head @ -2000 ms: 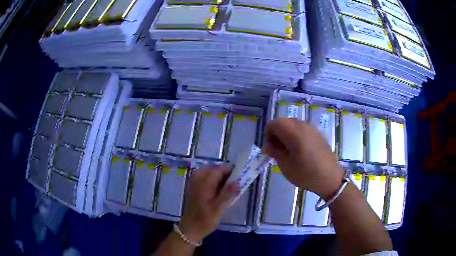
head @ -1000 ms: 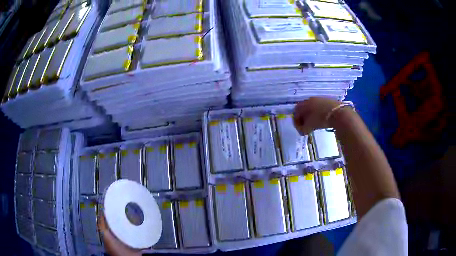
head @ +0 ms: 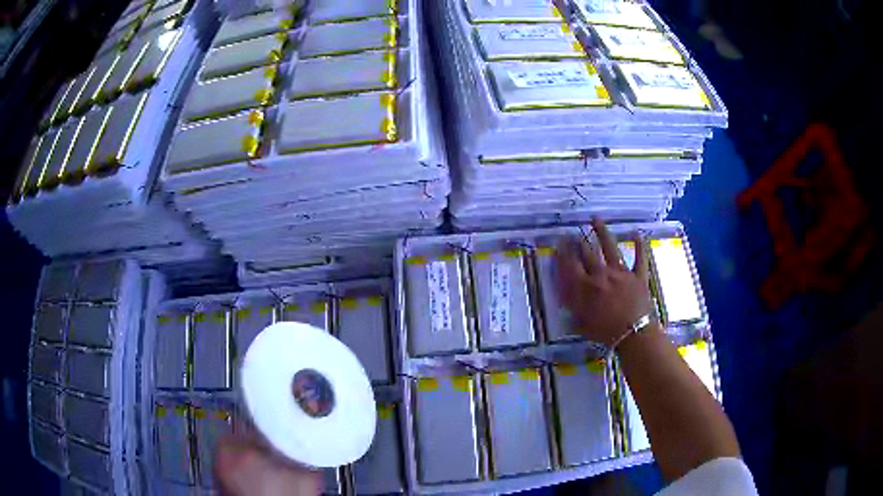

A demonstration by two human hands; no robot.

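Observation:
My left hand (head: 263, 469), partly cut off by the bottom edge, holds a white label roll (head: 261, 392) with a dark core hole, above the front middle tray. My right hand (head: 608, 293) lies palm down with fingers spread over the third and fourth pouch cells of the back row in the right tray (head: 620, 477). It hides much of them; a bit of white shows between its fingers. The two cells to its left carry white printed labels (head: 440, 295) (head: 501, 298). The front-row cells (head: 518, 421) are plain grey with yellow tape at their top ends.
Tall stacks of cell trays stand behind: left (head: 73, 218), middle (head: 319, 199) and right (head: 581, 184); the right one's top cells are labelled. Lower trays stand front left (head: 145, 378) and front middle (head: 276, 291). An orange-red frame (head: 808, 208) is on the blue floor at right.
Two seconds ago both hands held a printed strip between them. The view then shifted and my right hand reached the third cell; its fingers have since spread flat. The roll has risen and moved right.

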